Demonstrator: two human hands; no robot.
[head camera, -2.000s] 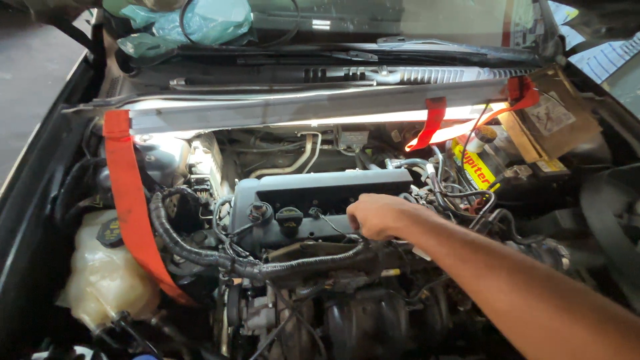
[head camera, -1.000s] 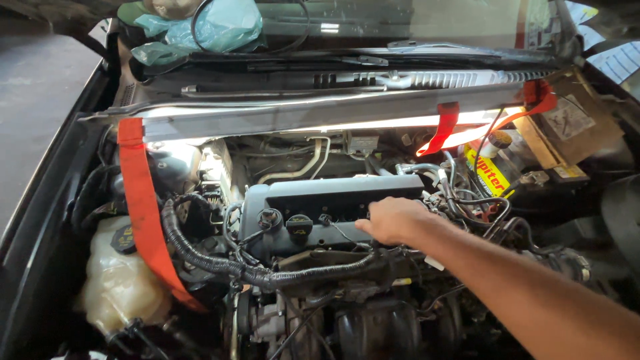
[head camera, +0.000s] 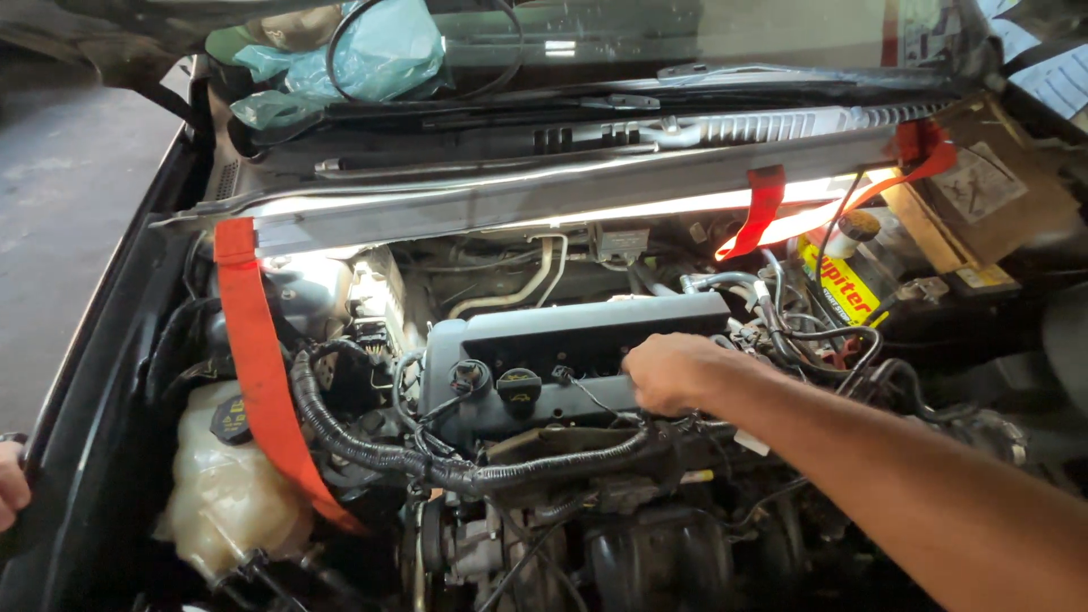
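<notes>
My right hand (head camera: 671, 374) reaches in from the lower right, its fingers curled over the right part of the engine's grey valve cover (head camera: 510, 327). The fingertips are hidden, so what they grip does not show. The black oil filler cap (head camera: 518, 387) sits to the left of the hand, beside a wired connector (head camera: 563, 372). A corrugated wiring harness (head camera: 544, 469) runs in front of the cover. At the far left edge, my left hand (head camera: 10, 483) shows only partly, at the fender's edge, with its hold unclear.
A work light bar (head camera: 510, 200) spans the bay with red straps (head camera: 263, 365). The coolant reservoir (head camera: 229, 484) stands at left, the battery (head camera: 846, 285) at right beside cardboard (head camera: 1003, 183). A teal plastic bag (head camera: 374, 51) lies near the windshield.
Fingers have come into view at the left edge. My right hand stays over the right part of the valve cover.
</notes>
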